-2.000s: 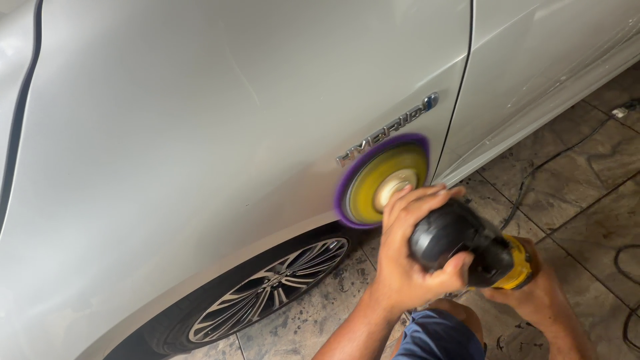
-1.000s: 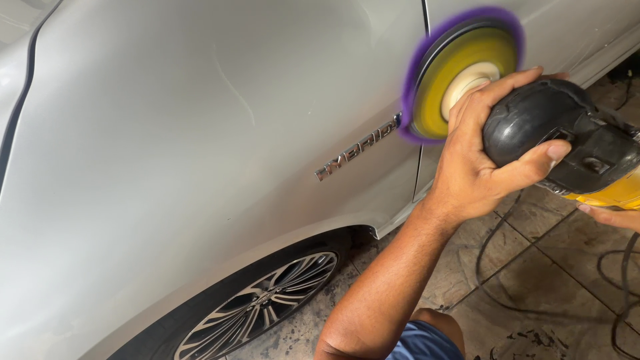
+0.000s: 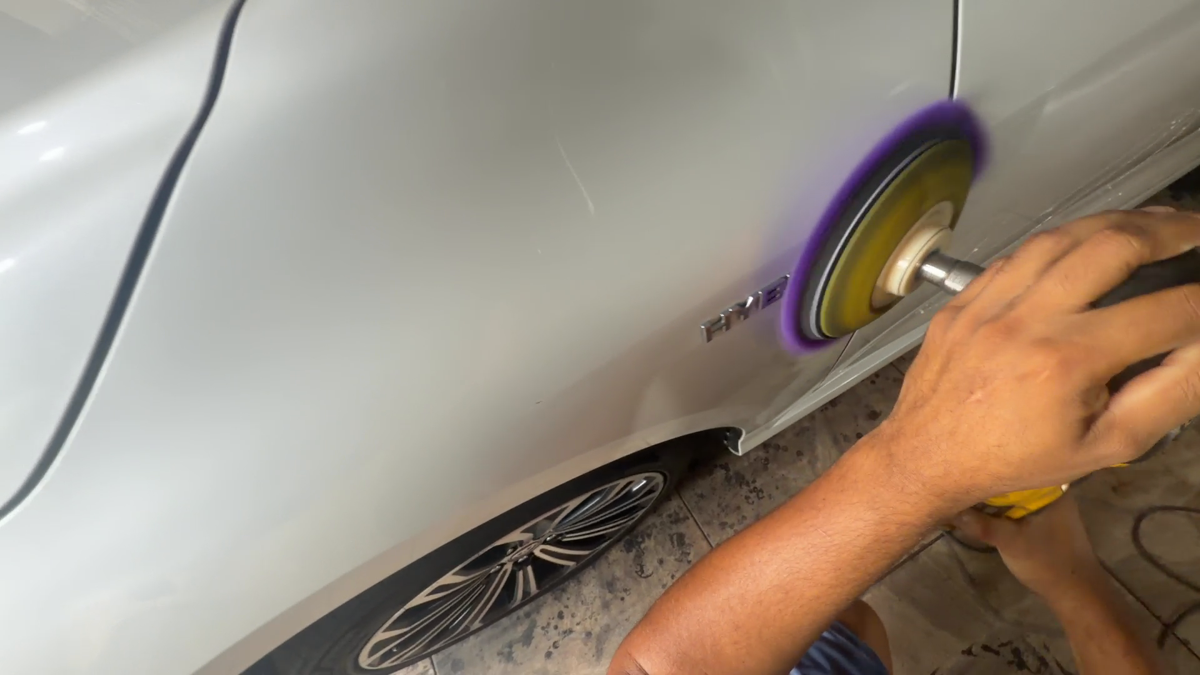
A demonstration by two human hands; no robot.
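Observation:
My left hand (image 3: 1059,347) is wrapped over the black head of a rotary polisher, whose yellow body (image 3: 1027,502) shows below the wrist. My right hand (image 3: 1022,544) grips the polisher lower down, partly hidden behind the left forearm. The blurred purple buffing pad (image 3: 806,300) with its yellow backing plate (image 3: 872,234) is against the silver car's fender (image 3: 422,234), by the door seam. It covers part of the chrome lettered emblem (image 3: 745,307). A thin light scratch-like mark (image 3: 575,176) runs on the panel left of the pad.
Below the fender is the front wheel (image 3: 525,553) in its arch. The door sill (image 3: 1087,206) runs to the upper right. A dark cord (image 3: 1162,562) lies looped on the stained tiled floor (image 3: 712,506) at lower right. A dark panel gap (image 3: 155,206) curves at the left.
The polisher first moved up and right from below the emblem to the door seam, then came back down and left over part of the emblem. Both hands have stayed on it.

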